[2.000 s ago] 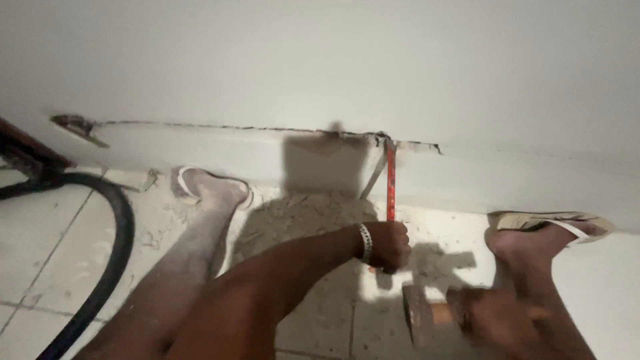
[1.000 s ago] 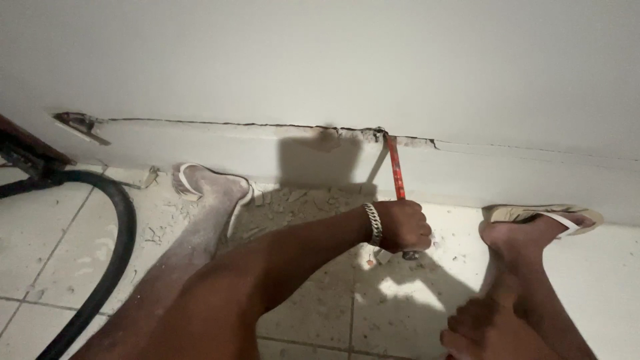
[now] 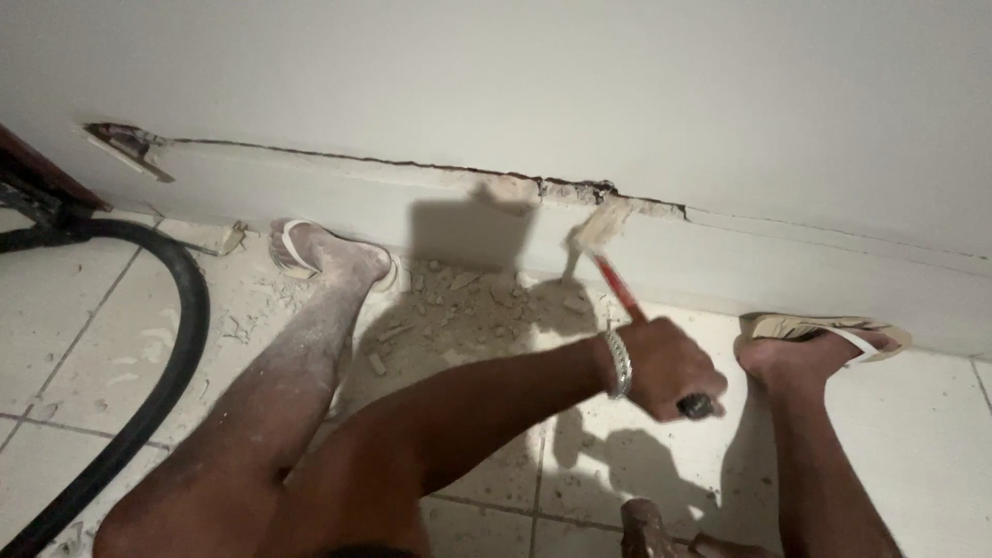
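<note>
My left hand point(image 3: 670, 372), with a metal bracelet at the wrist, grips a red chisel point(image 3: 618, 287). Its dark struck end sticks out below the fist, and its far end points up at the wall base, where a tan patch is blurred. Above it runs a long cut line point(image 3: 349, 157) in the white wall, with a chipped groove point(image 3: 577, 190) at its right part. At the bottom edge, a hammer's head point(image 3: 643, 527) shows beside part of my right hand point(image 3: 725, 547), which is mostly cut off by the frame.
Plaster rubble point(image 3: 457, 302) lies on the tiled floor between my feet, which wear flip-flops point(image 3: 876, 341). A black hose point(image 3: 194, 310) curves along the left. An opened wall hole point(image 3: 128, 143) with a tilted pale strip is at upper left.
The chisel's far end has dropped from the groove to lower on the wall base, and the chisel now leans more. My right hand has moved down toward the frame's bottom edge.
</note>
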